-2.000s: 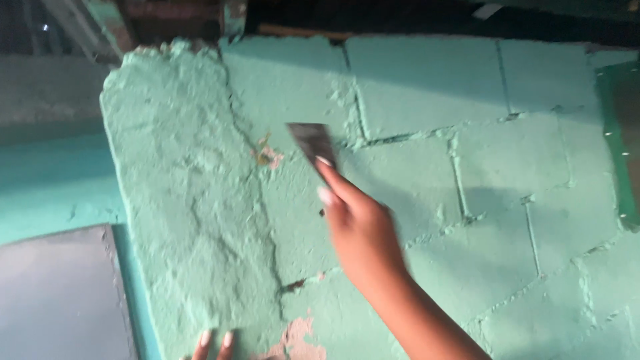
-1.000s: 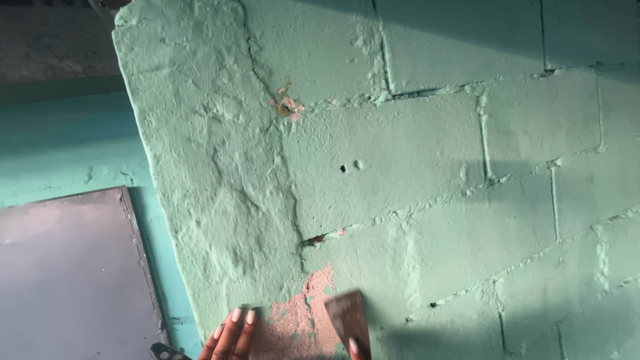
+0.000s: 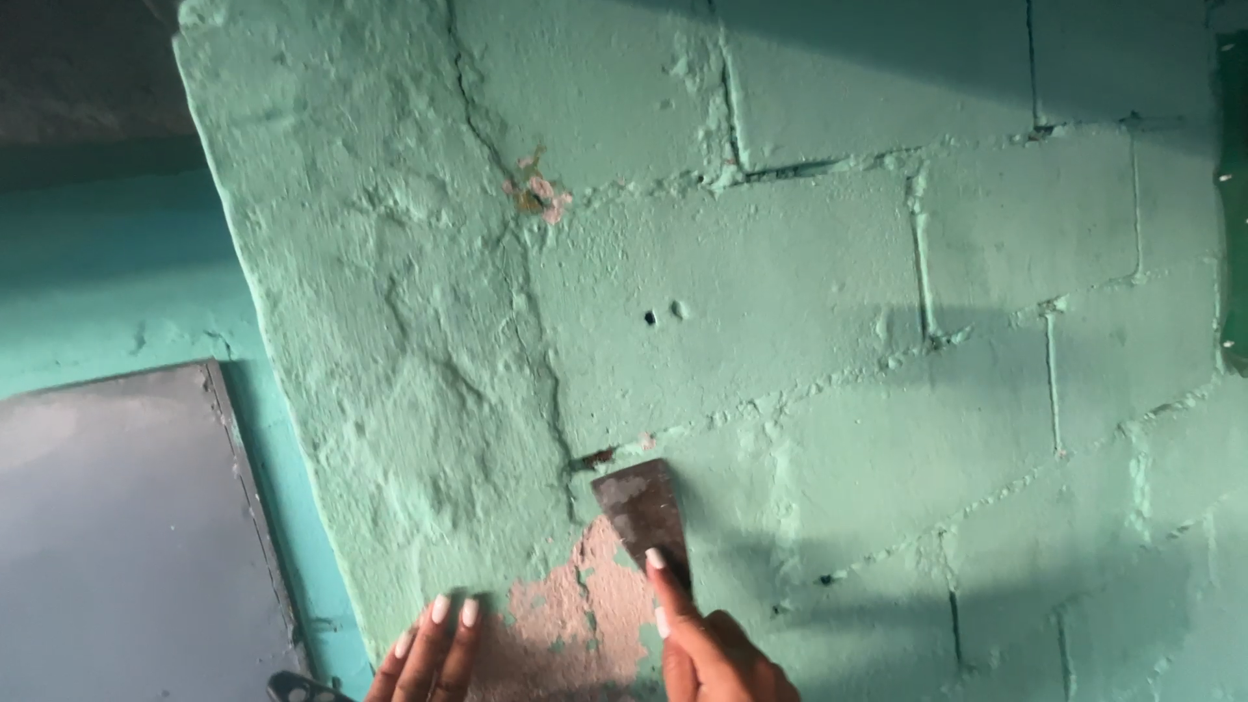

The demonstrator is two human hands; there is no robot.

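My right hand [image 3: 717, 639] grips a metal scraper [image 3: 639, 502], its forefinger laid along the blade. The blade's wide edge points up at the green-painted block wall [image 3: 780, 253], just below a dark gap in a mortar joint. Beside the blade, down and to the left, is a bare pinkish patch [image 3: 575, 614] with ragged paint edges. The fingertips of my left hand [image 3: 429, 653] rest on the wall left of that patch, holding nothing that shows; the rest of this hand is out of view.
A grey panel [image 3: 127, 517] stands at the lower left, with a dark object with light spots [image 3: 302, 687] near its bottom corner. Cracks run down the rough plaster column [image 3: 361, 292]. A dark green edge [image 3: 1233, 205] borders the far right.
The scraper in my right hand was high on the wall, then low over the bare patch, and is now at that patch's upper right. The view has shifted lower since the first frame.
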